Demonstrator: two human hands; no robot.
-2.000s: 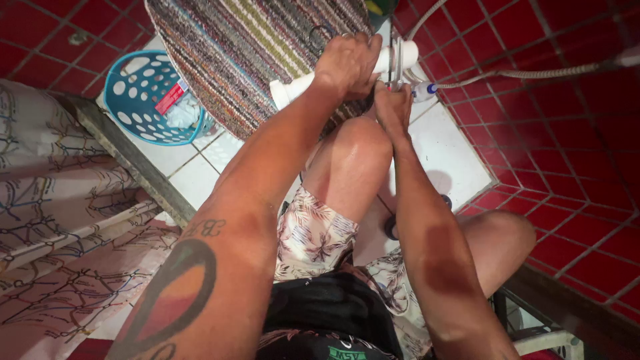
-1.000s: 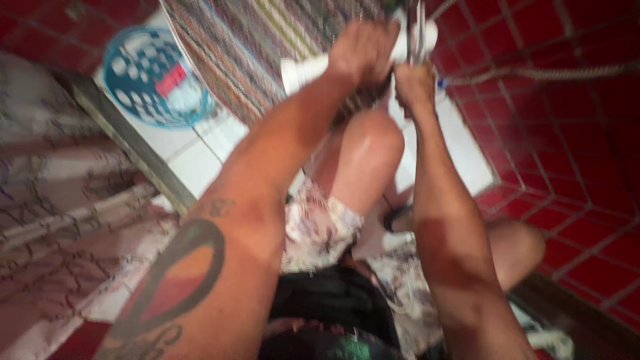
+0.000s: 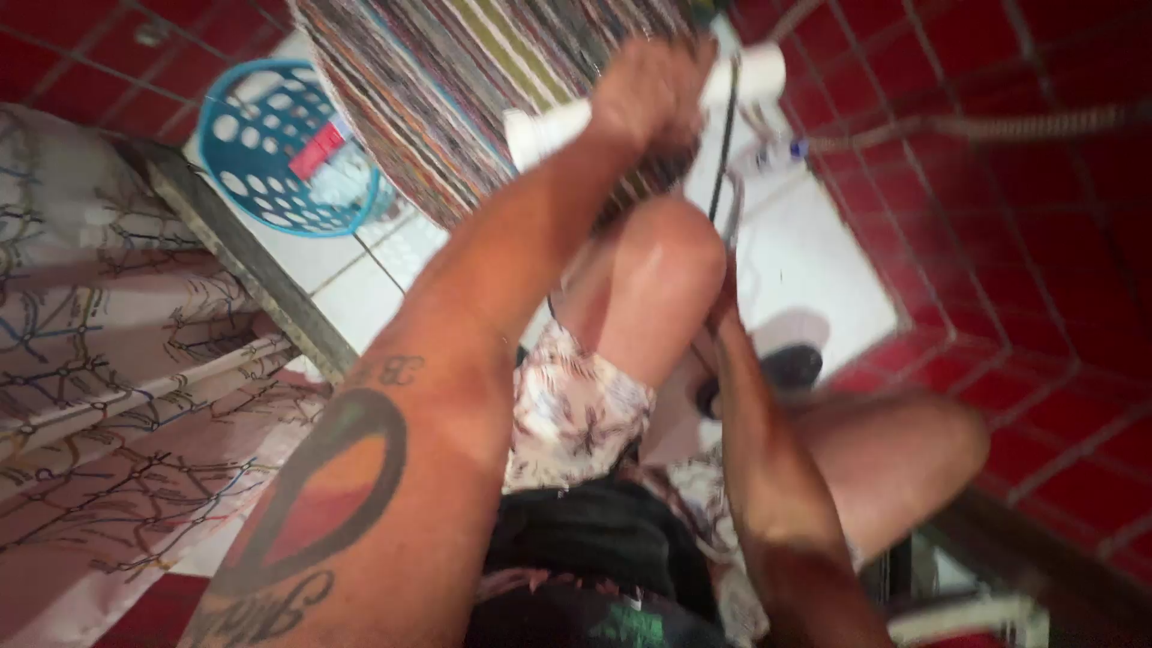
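Note:
My left hand (image 3: 652, 94) grips a white plastic pipe (image 3: 549, 130) around its middle and holds it down across a striped woven rug (image 3: 486, 54). The pipe's right end sticks out past the rug's edge. My right hand (image 3: 723, 292), lower and beside my bent knee, is closed on the near end of a hacksaw (image 3: 733, 193) with a thin metal frame; the knee hides part of the fingers. The saw points away from me and crosses the pipe to the right of my left hand. Blur hides whether its blade touches the pipe.
A blue perforated plastic basket (image 3: 211, 148) holding a red packet stands on white floor tiles (image 3: 360, 270). On the left hang a patterned curtain (image 3: 81, 360) and a dark ledge (image 3: 261, 270). A ribbed hose (image 3: 954, 126) runs along the red tiled wall (image 3: 972, 252) at right.
My right hand has drawn back toward my body with the saw, from close beside the pipe to beside my knee. My left hand stays on the pipe.

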